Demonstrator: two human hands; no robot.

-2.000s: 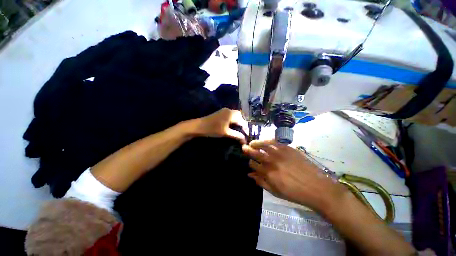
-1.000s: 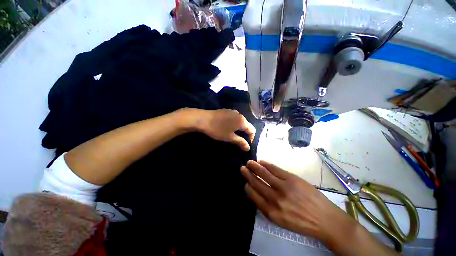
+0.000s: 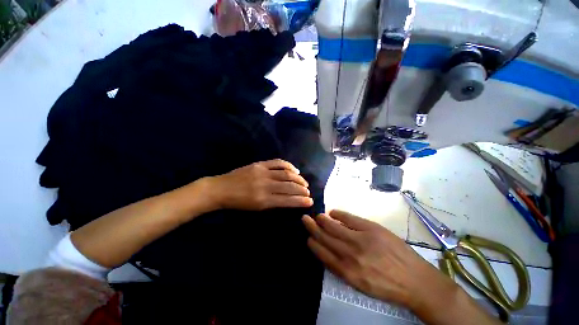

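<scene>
A large black garment (image 3: 171,127) lies bunched on the white table, left of and in front of the sewing machine (image 3: 432,70). A small white label (image 3: 113,92) shows on it. My left hand (image 3: 263,185) lies palm down on the fabric, fingers together, near its right edge. My right hand (image 3: 359,251) has its fingertips on the garment's edge, just nearer to me than the left fingertips. Whether either hand pinches the cloth is hidden. The fabric edge runs back toward the needle area, where the needle itself cannot be made out.
Gold-handled scissors (image 3: 485,270) lie right of my right hand. Pens (image 3: 524,203) and papers lie at the far right. A grey tension knob (image 3: 387,177) hangs low on the machine head. A printed ruler (image 3: 365,305) runs along the near table edge. A plastic-wrapped bundle (image 3: 244,17) sits behind.
Both hands have moved from the needle area back toward me along the garment's edge. The left fingers have flattened. The camera view has shifted, and the scissors show more fully than at first.
</scene>
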